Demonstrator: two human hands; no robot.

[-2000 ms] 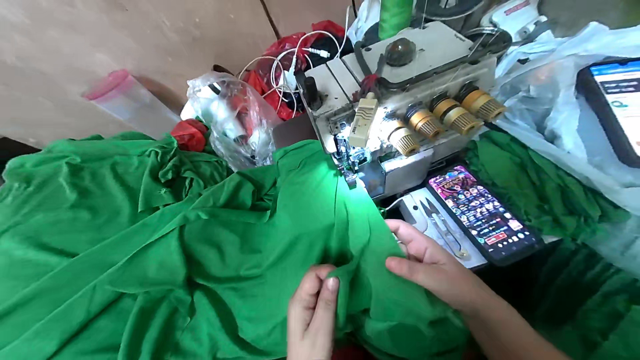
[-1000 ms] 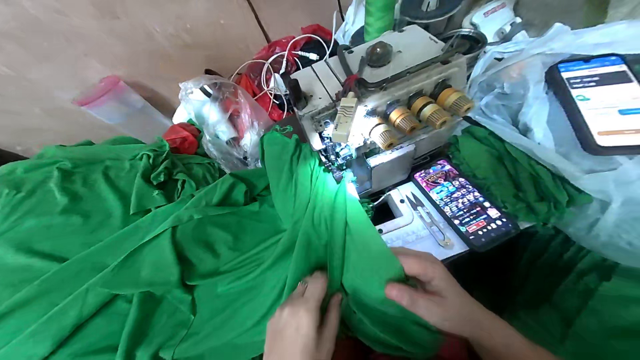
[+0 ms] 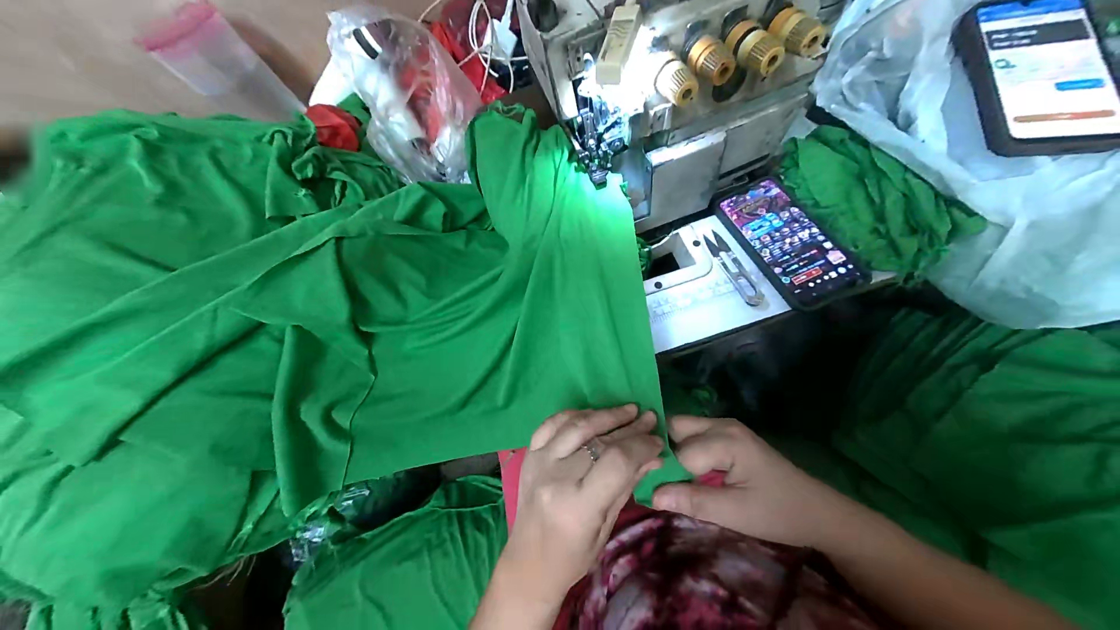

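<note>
Green knit fabric (image 3: 560,332) stretches from under the lit presser foot (image 3: 598,162) of an overlock sewing machine (image 3: 682,96) down to my lap. My left hand (image 3: 582,481) lies on the fabric near its lower right corner, fingers bent over it and a ring on one finger. Just right of it, my right hand (image 3: 735,481) pinches the fabric's edge between thumb and fingers. The edge runs fairly straight from the foot to my hands. Whether the needle is in the cloth cannot be told.
Thread snips (image 3: 735,269) and a phone (image 3: 792,241) lie on the machine's bed, right of the fabric. Another phone (image 3: 1046,74) rests on a white plastic bag (image 3: 1032,227). A clear plastic bag (image 3: 411,96) stands behind the cloth. More green fabric (image 3: 1006,437) is piled at right.
Both hands have moved down the fabric, away from the machine, to its lower corner. The cloth's right edge now lies straighter and flatter. The view has shifted.
</note>
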